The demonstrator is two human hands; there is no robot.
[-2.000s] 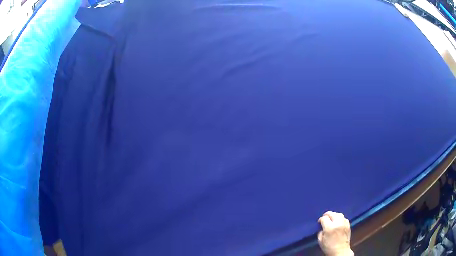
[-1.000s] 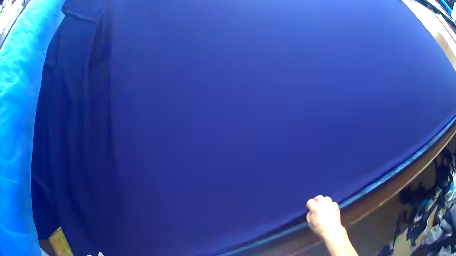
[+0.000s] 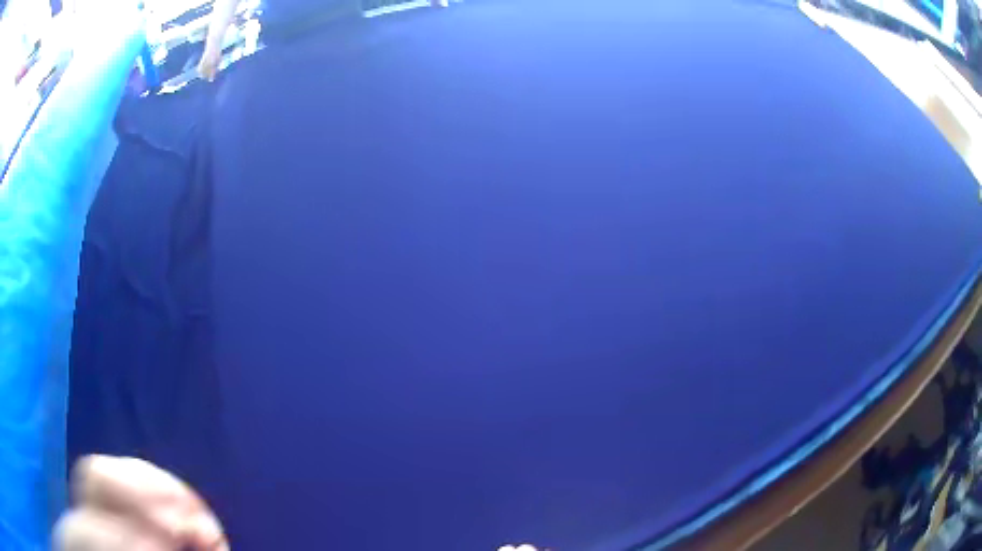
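Observation:
The dark blue fabric ply point(image 3: 538, 269) covers most of the view, smooth in the middle, with a rippled darker strip point(image 3: 140, 301) along its left side. My left hand point(image 3: 140, 506) is at the bottom left over the rippled strip, blurred, its fingers curled; whether it grips fabric is unclear. My right hand point(image 3: 519, 548) shows only as a sliver at the bottom edge, so its fingers and any hold are hidden. The layered edge of the lay point(image 3: 797, 457) shows a pale-blue line at the lower right.
A bright light-blue wrapped roll point(image 3: 32, 280) runs along the left. The brown table edge point(image 3: 840, 474) curves down the right, with dark scraps point(image 3: 905, 474) on the floor beyond. Another person's hand or forearm point(image 3: 219, 41) is at the far left end of the ply.
My left hand has come into view at bottom left. My right hand has moved left and down, mostly out of the picture. The view has shifted to show more of the far side.

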